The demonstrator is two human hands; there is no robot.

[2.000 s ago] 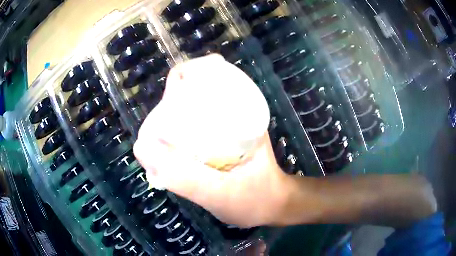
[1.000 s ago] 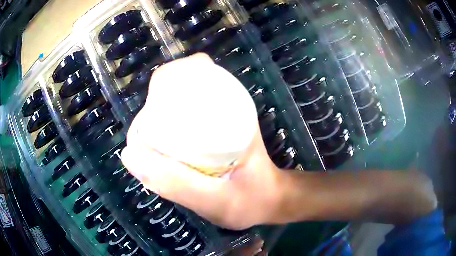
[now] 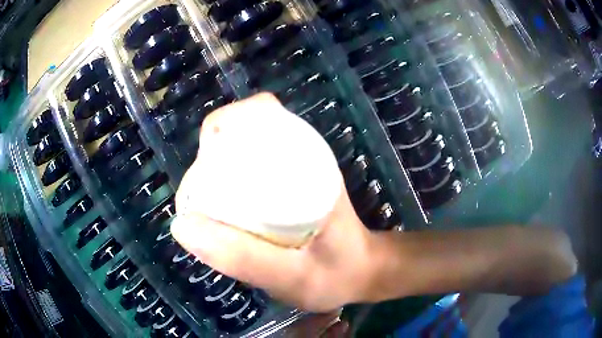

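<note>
My right hand (image 3: 323, 261) comes in from the right and is closed around a white, overexposed squeeze bottle (image 3: 267, 165), seen base-up. The bottle is over the middle of a clear tray (image 3: 112, 56); its nozzle is hidden beneath it. Glossy black round parts (image 3: 168, 66) stand on edge in long rows in the tray's channels. Many in the lower left rows show bright pins, and others show pale rings. A small part of my left hand (image 3: 335, 328) shows at the bottom edge beside the tray, mostly hidden by my right hand and forearm; its grip cannot be seen.
A tan cardboard sheet (image 3: 59, 39) lies at the upper left, partly under the tray. Green mat (image 3: 548, 171) shows beyond the tray's right end. Clear plastic with reflections stands at the upper right. Blue sleeves (image 3: 551, 307) are at the lower right.
My right hand and the bottle first moved slightly left, then down and a little right over the tray. The hand stays closed on the bottle. The tray's position in view has shifted slightly.
</note>
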